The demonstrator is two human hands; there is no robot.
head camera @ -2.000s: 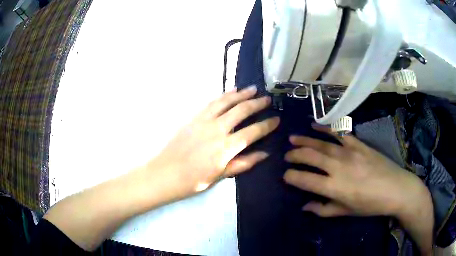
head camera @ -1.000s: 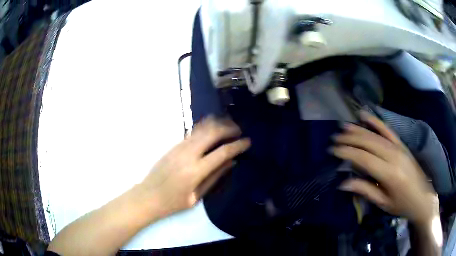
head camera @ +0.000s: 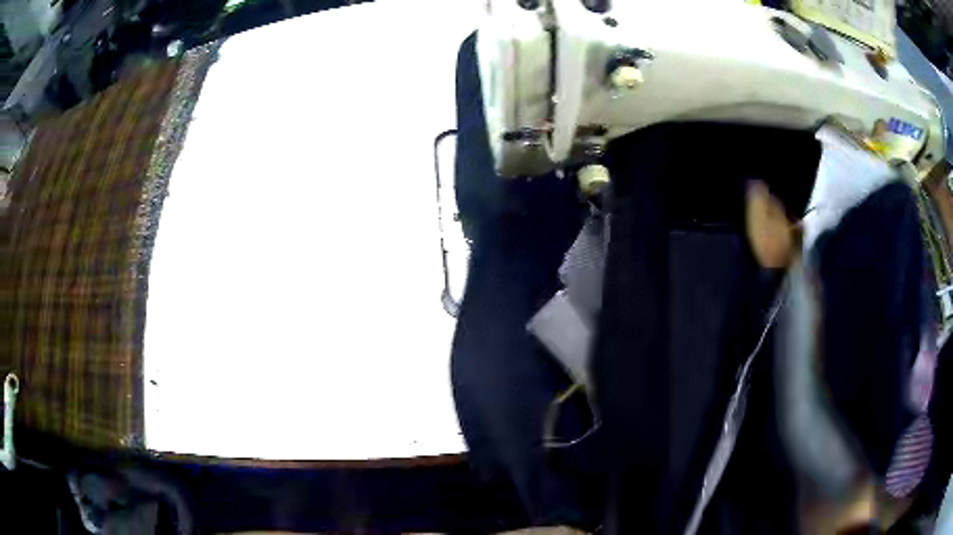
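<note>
A dark navy garment (head camera: 523, 376) lies over the machine bed, its left edge passing under the white machine head (head camera: 517, 94). Its right part is spread out, with grey-white lining pieces (head camera: 570, 332) and a loose yellowish thread loop (head camera: 573, 418) showing. Blurred fingers, apparently of my right hand (head camera: 771, 228), are at the dark cloth right of the head; their grip is unclear. More blurred skin shows at the lower right. Only a sliver of skin, perhaps my left hand or arm (head camera: 528, 531), shows at the bottom edge. The needle area is hidden.
Brown plaid cloth (head camera: 78, 272) covers the left end of the white table (head camera: 303, 251). The dark machine bed outline (head camera: 443, 225) shows left of the garment. The machine arm (head camera: 731, 73) spans the back right. Dark clutter lies beyond the table.
My left hand has dropped from the cloth to the bottom edge or out of view. The garment's right part has been shifted and spread, and the right-hand fingers are farther back. The view has shifted.
</note>
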